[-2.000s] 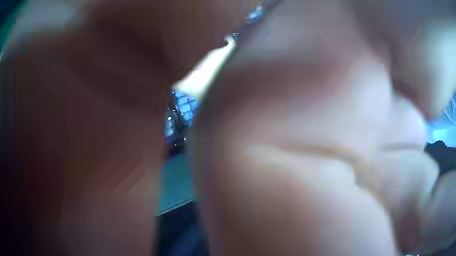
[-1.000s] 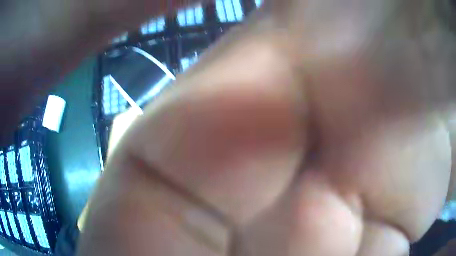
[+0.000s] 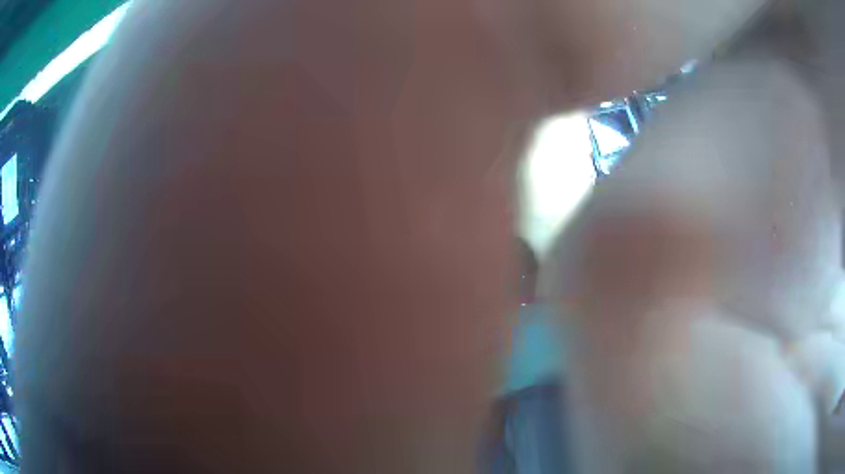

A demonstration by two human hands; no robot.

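My left hand (image 3: 269,241) is very close to the camera, blurred, and fills the left and middle of the view. My right hand (image 3: 695,241) fills the right side, also close and blurred, with its fingers curled. A small white piece (image 3: 556,180), possibly backing paper, shows in the gap between the hands. What holds it is hidden. Part of a glossy black tray (image 3: 613,134) with pale units shows behind the gap. The fingertips of both hands cannot be made out.
Another dark tray with pale units (image 3: 9,190) shows at the left edge. A green surface with a white strip (image 3: 79,56) lies at the upper left. A blue-green patch of bench (image 3: 535,347) and something dark below it show between the hands.
My left hand has come down across the left and middle, covering the trays and the white roll seen there. My right hand has shifted right. The white piece now shows farther right.
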